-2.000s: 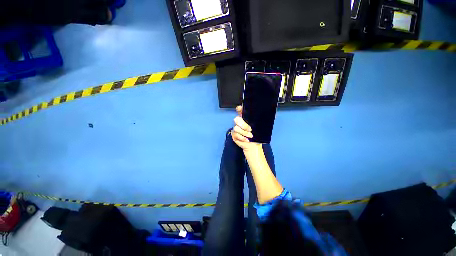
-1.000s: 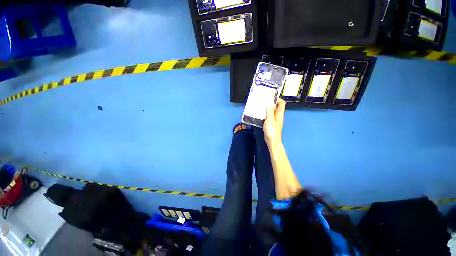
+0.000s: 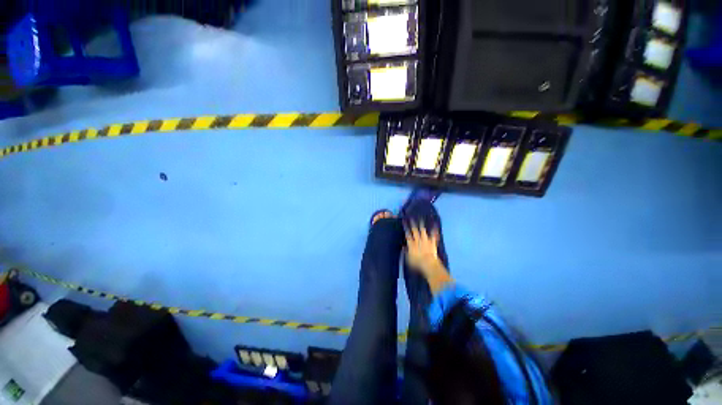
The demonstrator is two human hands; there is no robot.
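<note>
A black phone tray point(image 3: 467, 183) lies on the blue floor ahead of my feet, slightly tilted in view. Its row of pockets holds several open-backed smartphone assemblies, including one in the leftmost pocket point(image 3: 397, 152), each with a white centre. My right hand point(image 3: 422, 247) is bare, empty and over my right leg, below the tray in view. Its fingers are somewhat spread and slightly blurred. My left hand is not in view.
A raised black tray or stack point(image 3: 511, 75) lies behind, between loaded trays at left point(image 3: 344, 87) and right point(image 3: 617, 103). Yellow-black tape point(image 3: 237, 121) crosses the floor. A blue stool point(image 3: 87, 67) is at upper left. Dark covered shapes point(image 3: 613, 364) are at lower right.
My right hand has let go of the phone and moved back towards my leg. The tray's leftmost pocket, bare before, now holds a phone. The whole view has shifted.
</note>
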